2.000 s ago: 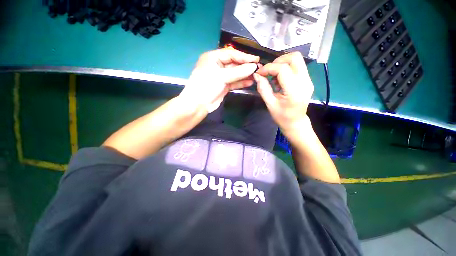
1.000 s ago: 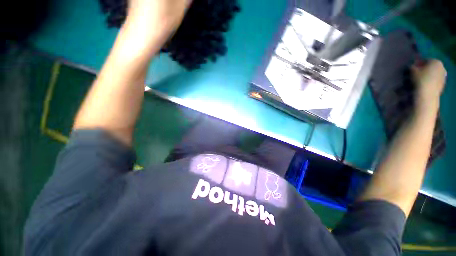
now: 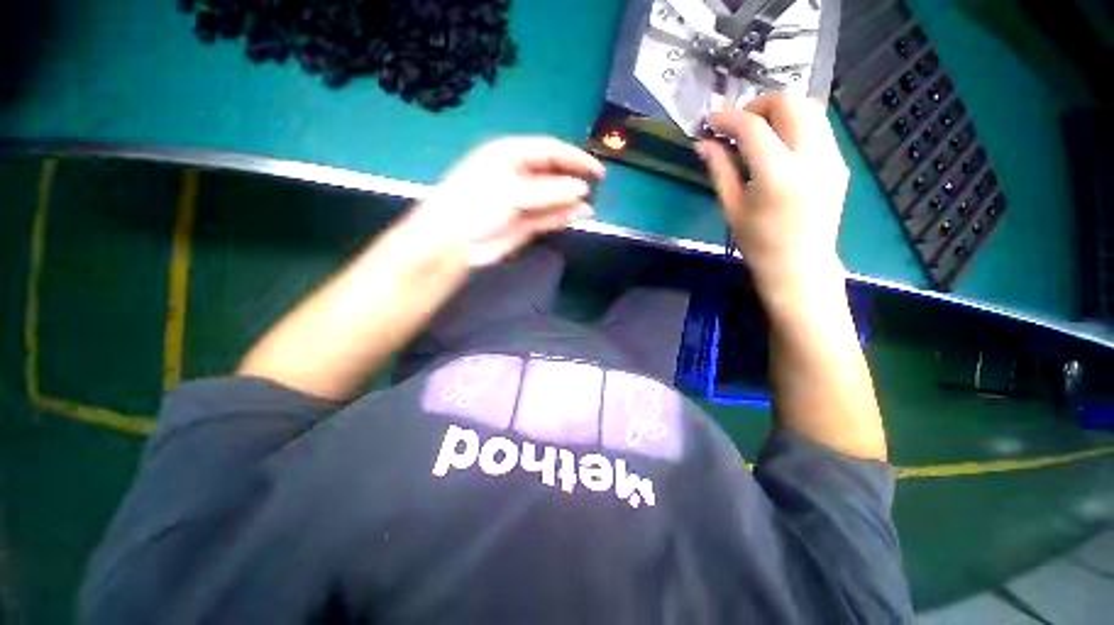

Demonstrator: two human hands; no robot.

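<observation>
The bench fixture machine (image 3: 666, 104), a dark box with a silver top plate, stands on the teal bench. Its metal arms (image 3: 737, 51) converge near the plate's centre. My right hand (image 3: 782, 183) is at the plate's front edge, thumb and forefinger close together; whether a small part is between them cannot be made out. My left hand (image 3: 519, 195) is left of the machine, above the bench's front edge, fingers curled and bright with glare; I cannot tell if it holds anything. A loose heap of black moulded parts (image 3: 367, 43) lies at the upper left.
A black slotted tray (image 3: 922, 134) with rows of small glossy parts lies right of the machine. An orange-lit switch (image 3: 613, 140) glows on the machine's front corner. A blue crate (image 3: 712, 354) is below the pale bench edge (image 3: 293, 177). Dark ribbed items (image 3: 1087, 208) are at far right.
My left hand has come back from the black heap to the bench's front edge. My right hand has moved left from the slotted tray to the fixture's front. The camera view has also shifted.
</observation>
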